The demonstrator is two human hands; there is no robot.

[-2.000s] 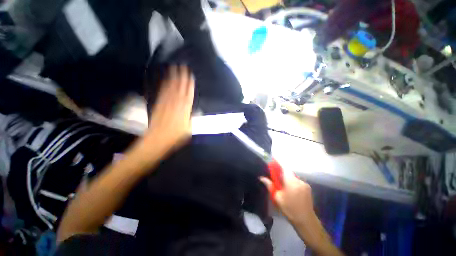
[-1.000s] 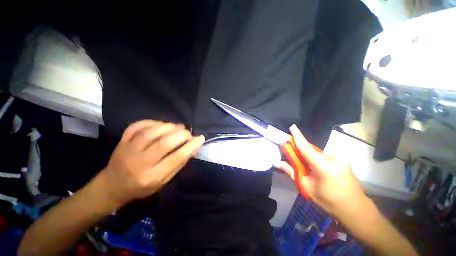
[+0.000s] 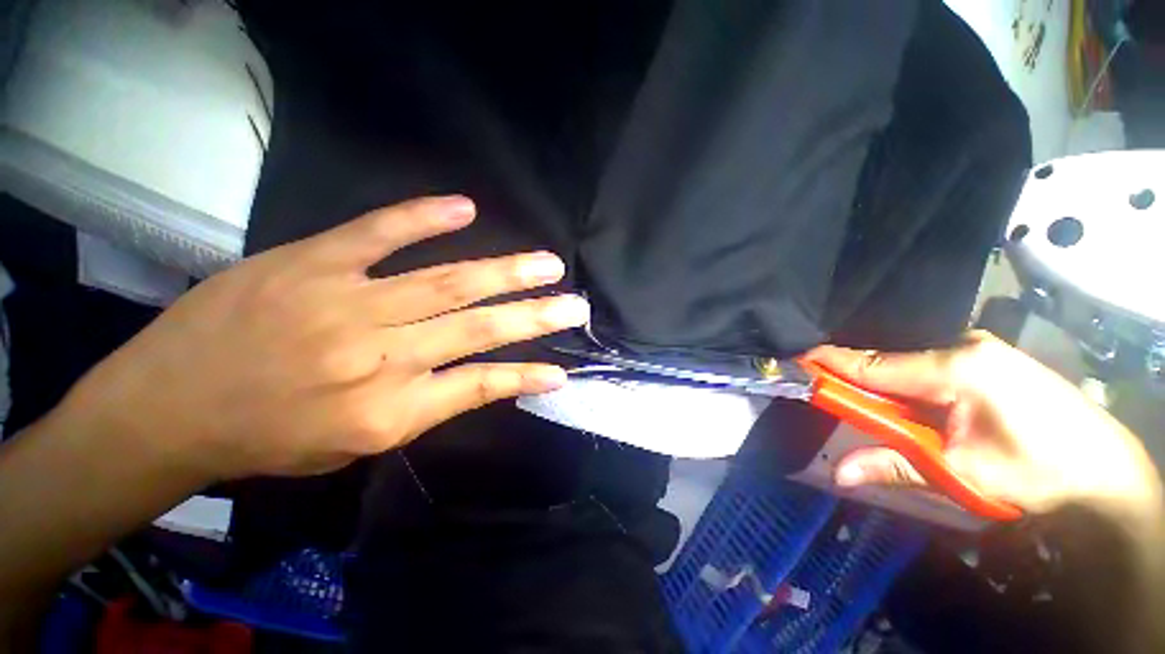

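Note:
A large black garment panel (image 3: 511, 141) lies over the table edge and lap. A white patch (image 3: 652, 415) shows along its lower edge. My right hand (image 3: 971, 428) holds orange-handled scissors (image 3: 888, 428). Their blades point left along the patch's upper edge and look closed or nearly so, partly in the cloth fold. My left hand (image 3: 371, 339) lies flat on the black panel with its fingers spread, fingertips beside the blade tips. A thin pale thread or cut edge shows by the fingertips. Whether the left fingers pinch any cloth does not show.
A white sewing machine (image 3: 1099, 243) stands at right. The white table's ruler-marked edge (image 3: 153, 224) shows at left. A blue plastic basket (image 3: 754, 543) with scraps is below, with another blue basket (image 3: 288, 594) at lower left. Loose threads hang over dark cloth at the bottom.
The scissors have moved from open above the panel to lying along the patch edge, blades closer together. My left hand has gone from pinching the edge to lying flat with fingers spread.

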